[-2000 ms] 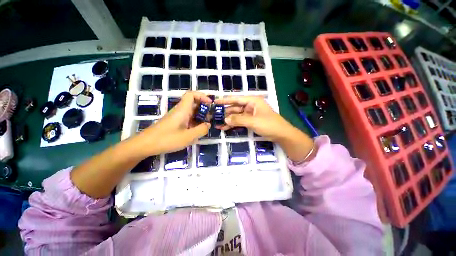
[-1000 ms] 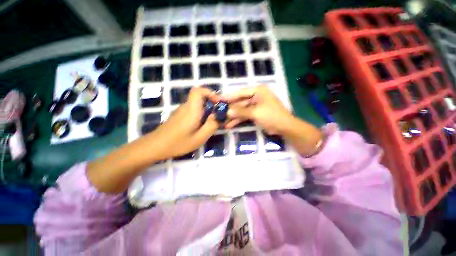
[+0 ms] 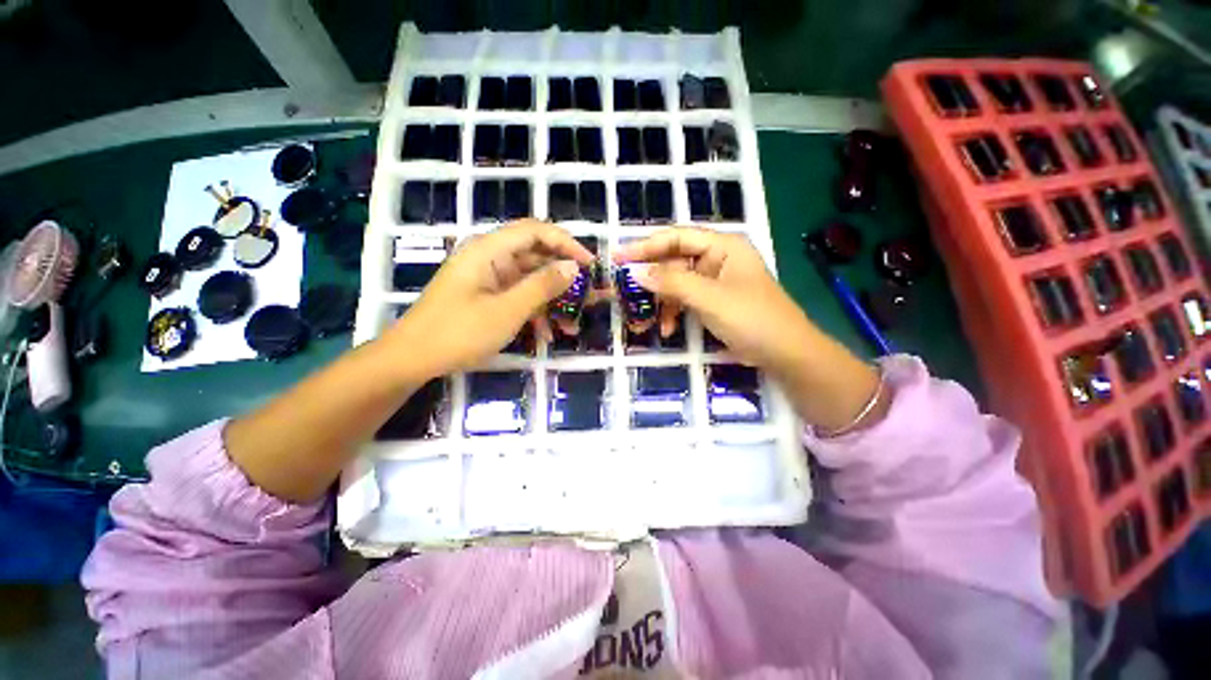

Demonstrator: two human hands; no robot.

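Note:
My left hand holds a small dark glossy unit between thumb and fingers, above the middle of the white compartment tray. My right hand holds a similar dark glossy unit beside it, with a small gap between the two. Small coloured glints show on both units. Most cells of the white tray hold dark rectangular units, many in pairs. The bottom strip of the tray shows bare white. The hands and forearms hide several middle cells.
A tilted red compartment tray with dark units stands at right. Dark red round pieces and a blue pen lie between the trays. At left are white paper, black round parts and a pink-white fan.
The two units, close together with their fronts overlapping a second ago, are now apart, one in each hand. The view has shifted, so the trays sit slightly differently in the picture.

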